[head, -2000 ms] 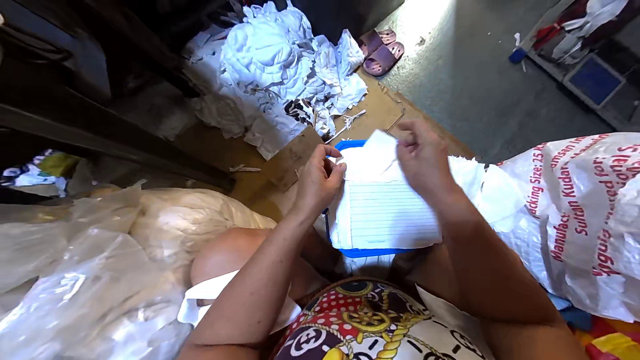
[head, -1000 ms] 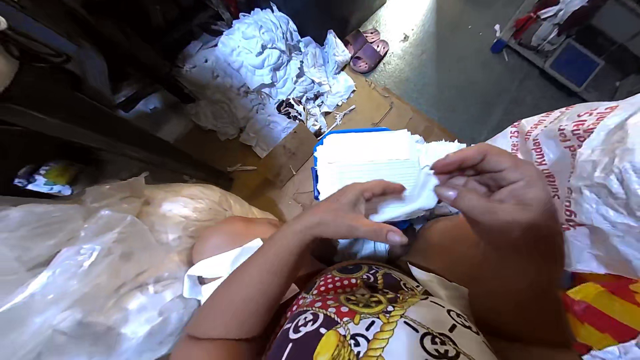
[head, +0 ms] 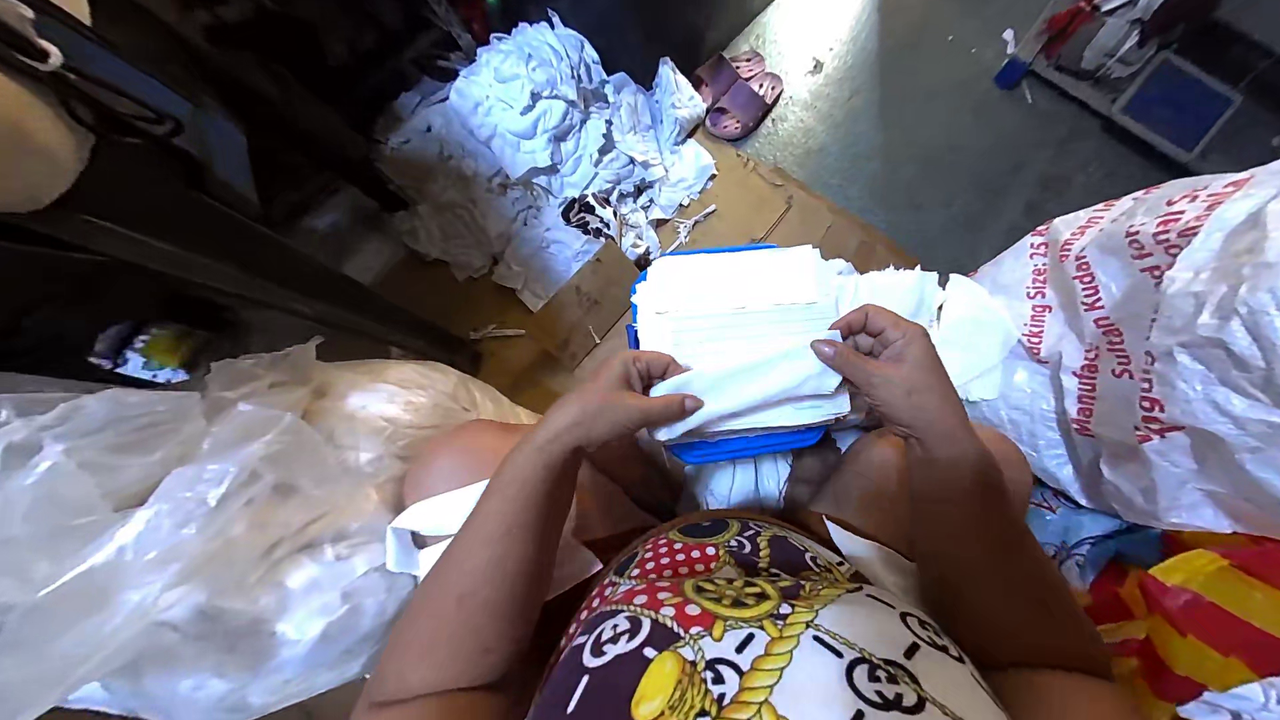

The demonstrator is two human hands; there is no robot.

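My left hand pinches the left end of a white cloth piece between thumb and fingers. The other end is gripped at its upper right corner by my right hand. The cloth lies stretched over a stack of white cloth pieces, whose layered edges show. Beneath the stack is a blue plastic tray or basket, seen at its rim between my knees. More white cloth spreads from the stack's right side toward a printed sack.
A heap of white cloth scraps lies on flattened cardboard, beside purple slippers. A clear plastic bag bulges at left, and a white woven sack with red print stands at right. A dark frame runs along the left.
Both hands have moved from the stack's lower right side, where they held a bunched white cloth, to its lower part. The cloth between them is now spread flatter.
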